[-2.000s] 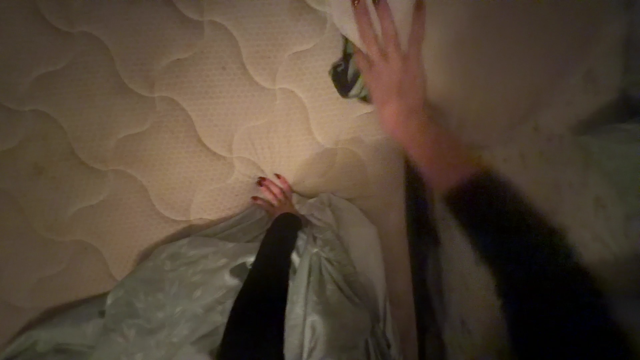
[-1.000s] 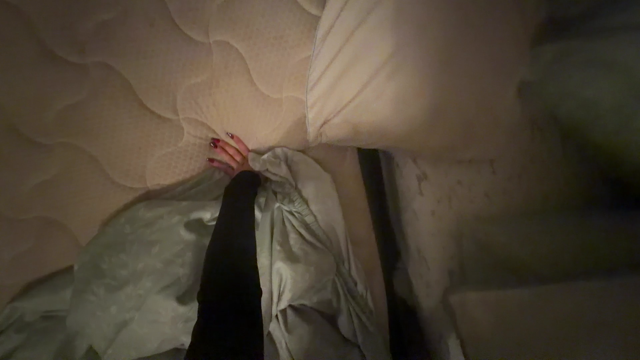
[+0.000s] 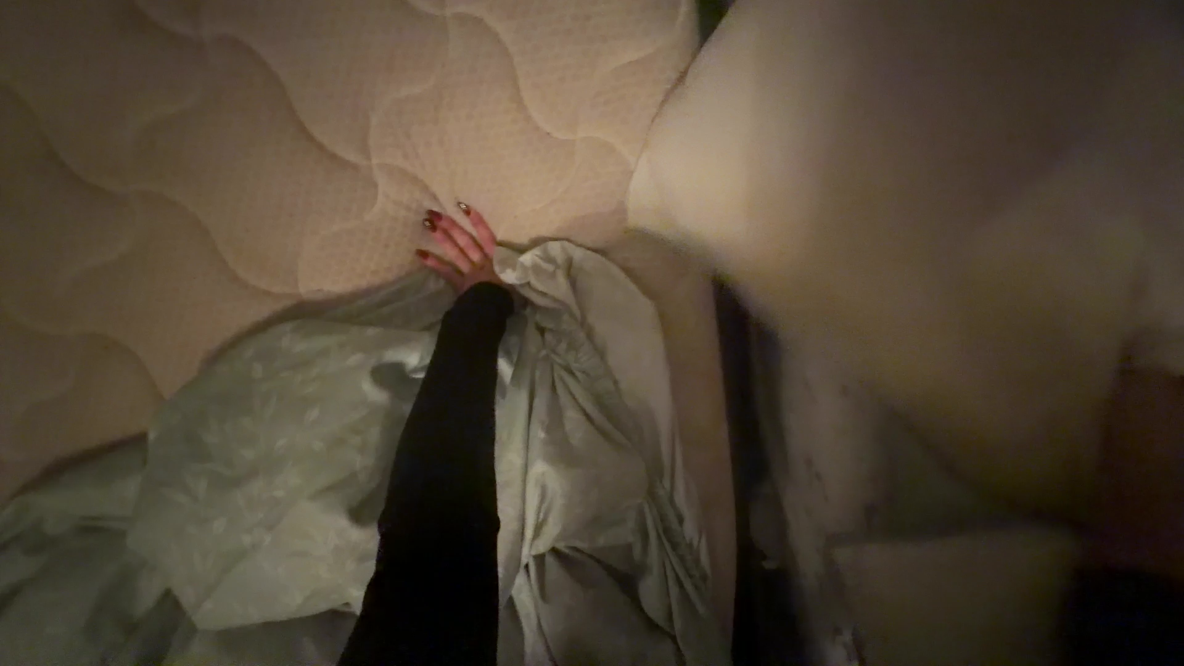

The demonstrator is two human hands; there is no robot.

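Note:
My left hand (image 3: pixel 462 248) rests on the quilted mattress (image 3: pixel 231 157), palm down with its fingers spread, at the upper edge of a crumpled pale green sheet (image 3: pixel 277 462). The heel of this hand touches the gathered fabric. At the right edge, a dim, blurred reddish shape by a dark sleeve appears to be my right hand (image 3: pixel 1147 453). It is beside the lower right part of a large pale pillow (image 3: pixel 832 185); its fingers cannot be made out. The pillow is blurred and tilted over the mattress edge.
A dark gap (image 3: pixel 740 462) runs along the mattress's right side. Beyond it are a pale, marked surface (image 3: pixel 823 462) and a dim, blurred, box-like shape (image 3: pixel 953 592) at the lower right. Loose folds of the sheet spread over the lower left.
The right hand, over a pale surface at the top two seconds ago, is now dimly at the right edge. The pillow has shifted and tilted since one second ago. My left hand stays by the sheet's edge.

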